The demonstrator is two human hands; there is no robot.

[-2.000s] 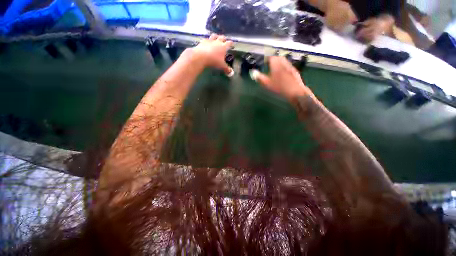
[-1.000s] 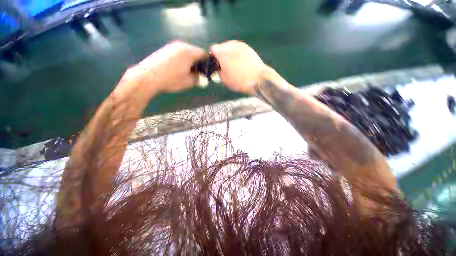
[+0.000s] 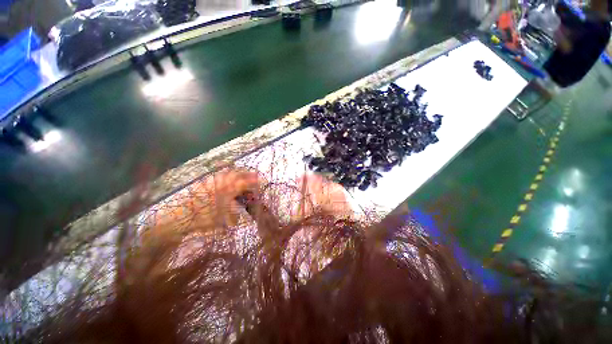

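My left hand (image 3: 218,191) is over the white tabletop, partly behind hair. Its fingers are closed on a small dark unit (image 3: 246,199), which shows at the fingertips. My right hand (image 3: 325,196) is just to the right, at the near left edge of the parts pile (image 3: 376,131). It is blurred and veiled by hair, so its fingers and anything in them cannot be made out. The pile is a wide, shiny heap of small black parts on the white tabletop (image 3: 463,101).
The green conveyor belt (image 3: 235,87) runs beyond the pale side rail (image 3: 268,131), with dark units (image 3: 156,59) along its far edge. A wrapped dark mass (image 3: 100,33) and blue bins (image 3: 19,70) are across it. A small black cluster (image 3: 482,69) and a person (image 3: 577,44) are at far right.
The view has turned right, bringing the whole pile and floor into sight. Both hands have moved from over the belt to over the white tabletop, and they are now apart.
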